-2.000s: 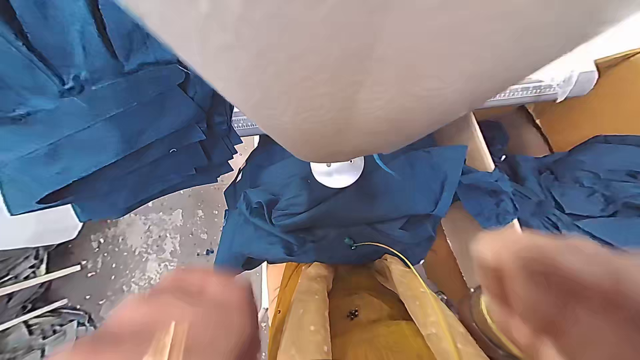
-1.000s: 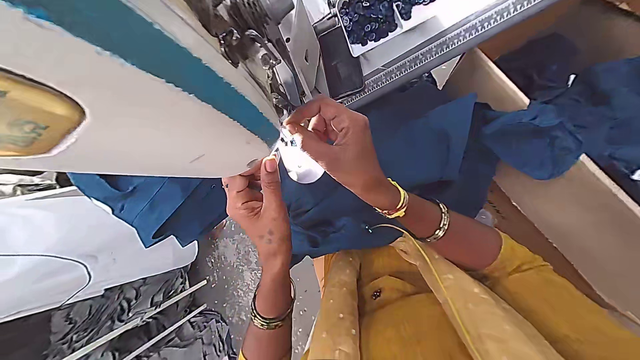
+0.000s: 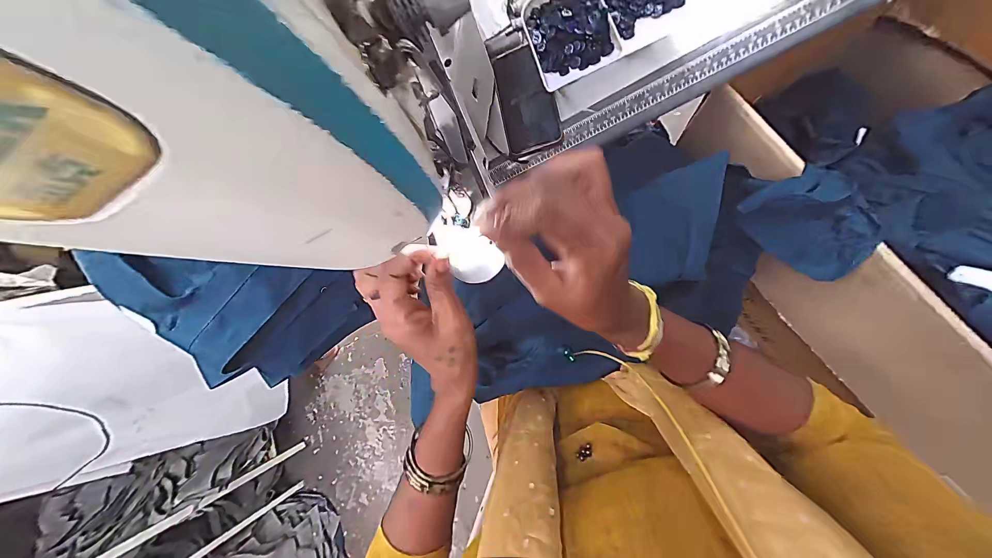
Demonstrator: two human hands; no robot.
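Note:
The head of a sewing machine (image 3: 294, 186), white with a teal stripe, fills the upper left. Under its needle area lies a bright white round plate (image 3: 474, 260). Just left of this plate is my left hand (image 3: 422, 318), thumb and forefinger pinched together; whether something thin is between them cannot be told. My right hand (image 3: 570, 232), blurred, is at the plate's right side with its fingers curled near the presser parts; its fingertips are unclear. Dark blue fabric (image 3: 535, 341) hangs below the plate and over my lap.
A white tray of dark buttons (image 3: 573, 39) stands at the top, behind a metal ruler edge (image 3: 697, 77). Cardboard boxes (image 3: 876, 325) holding blue fabric (image 3: 930, 163) are on the right. Folded blue garments (image 3: 232, 310), white sheeting (image 3: 139, 372) and grey cloth bundles (image 3: 178, 496) lie left.
From blurred positions low in the view, both hands came up to the machine's needle area. Since one second ago, my right hand has moved slightly right, off the white plate. The view has shifted.

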